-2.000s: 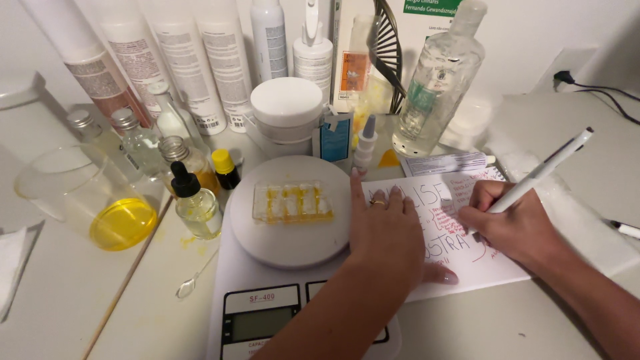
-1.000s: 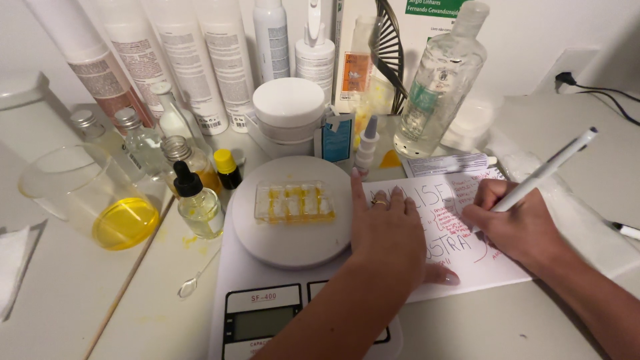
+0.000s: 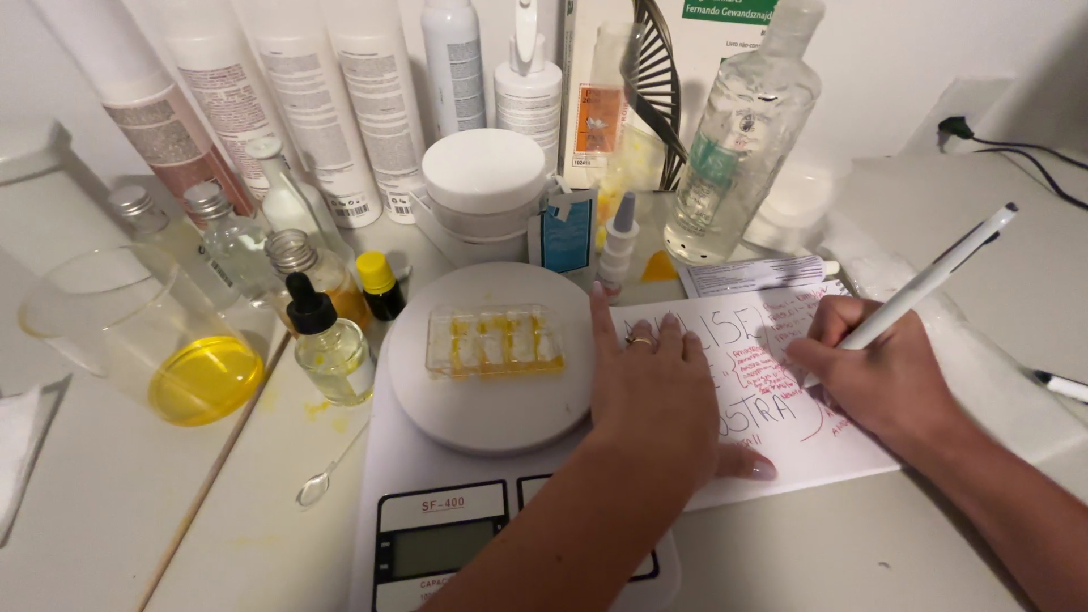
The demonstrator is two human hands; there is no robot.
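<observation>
My right hand (image 3: 880,374) is closed on a white pen (image 3: 931,280), its tip against a sheet of paper (image 3: 790,467) with handwriting in black and red. Spread flat over the sheet's left part, my left hand (image 3: 659,391) wears a ring and has its thumb stretched toward the right. Beside it a kitchen scale (image 3: 374,450) carries a round white platform (image 3: 493,416). On that lies a clear plastic tray (image 3: 495,342) with small compartments and yellow liquid in it. My left forearm hides part of the scale's panel.
At left stand a clear beaker (image 3: 204,374) of yellow liquid, a dropper bottle (image 3: 336,357) and a black vial with a yellow cap (image 3: 380,285). Behind are a white jar (image 3: 483,183), several tall white bottles (image 3: 314,110) and a clear bottle (image 3: 739,136). A small clear spoon (image 3: 314,489) lies near the scale.
My right hand and the pen have shifted slightly over the writing. My left hand has stayed on the sheet, and the tray has not moved.
</observation>
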